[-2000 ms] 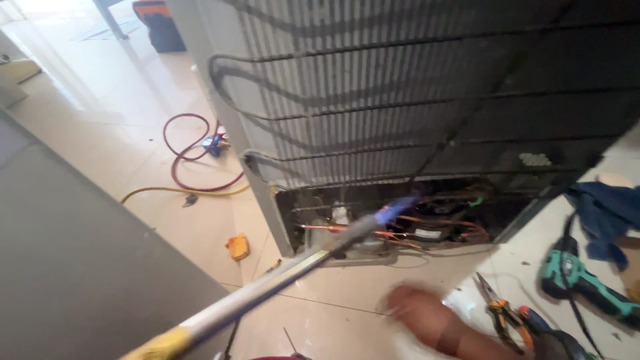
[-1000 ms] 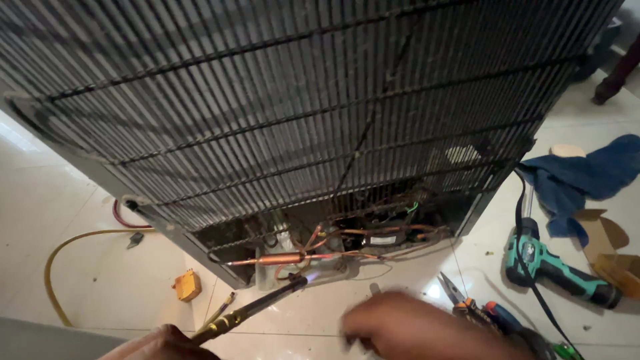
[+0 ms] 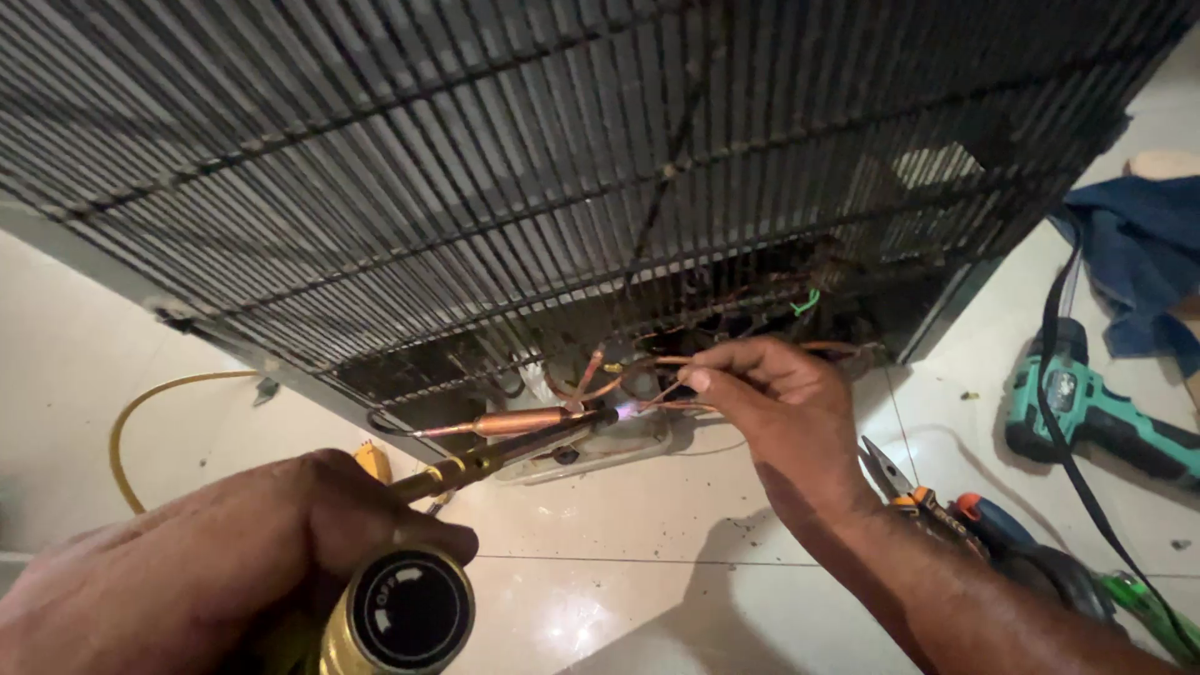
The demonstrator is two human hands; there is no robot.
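My left hand (image 3: 309, 516) is closed around a brass gas torch (image 3: 441, 473) whose black knob faces up. At the torch's tip a small violet-blue flame (image 3: 625, 411) burns beside the copper tubing. Just behind the torch tube lies a copper filter drier (image 3: 520, 422). My right hand (image 3: 773, 394) pinches a thin copper-coloured rod or tube (image 3: 667, 392) between thumb and fingers, its end close to the flame. Above both hands rises the black wire condenser (image 3: 562, 169) on the back of a refrigerator, with its compressor bay partly hidden in shadow.
Pliers (image 3: 886, 469) with orange grips lie right of my right forearm. Farther right are a teal cordless drill (image 3: 1055, 394), a black cord (image 3: 1055, 422) and a blue cloth (image 3: 1134, 253). A yellow hose (image 3: 122, 431) curves over the tiled floor at left, and a yellow object (image 3: 372, 461) sits behind my left hand.
My right hand, blurred below the tubing a second ago, is now up at the copper tubing. The torch flame has moved right, toward my right fingers. The view is closer to the refrigerator.
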